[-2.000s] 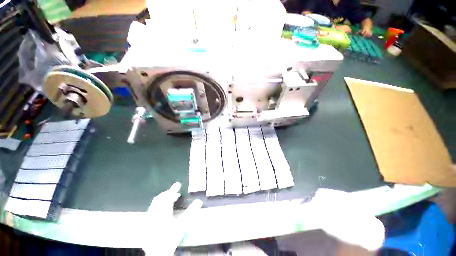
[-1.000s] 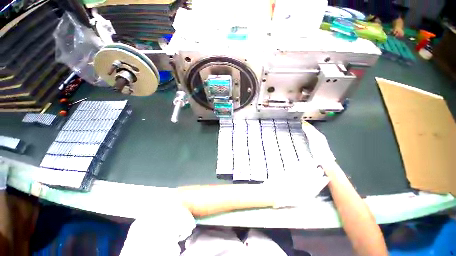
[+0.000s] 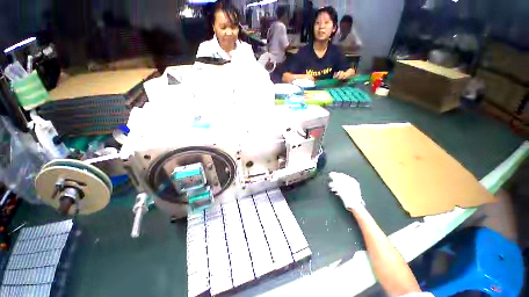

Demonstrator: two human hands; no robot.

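Rows of silver-grey blocks [image 3: 246, 238] lie on the green mat before the machine [image 3: 278, 156]. Its dark round rotary head [image 3: 223, 168] holds a teal-edged fixture [image 3: 190, 177]. My right hand [image 3: 346, 190], in a white glove, is over the mat to the right of the blocks, with nothing seen in it; its fingers are bunched close and washed out by glare, so how far apart they are is unclear. My left hand is not in view.
A reel [image 3: 72, 188] and a short rod [image 3: 138, 213] stand left of the head. A second block batch [image 3: 36, 258] is at lower left. Cardboard [image 3: 417, 165] lies at right, a blue stool [image 3: 484, 261] below it. Stacked boards [image 3: 93, 107] and people are behind.
The view has swung up and right. My right hand has left the blocks' right edge and moved right over the mat. My left arm, which lay across the front, has gone out of view.
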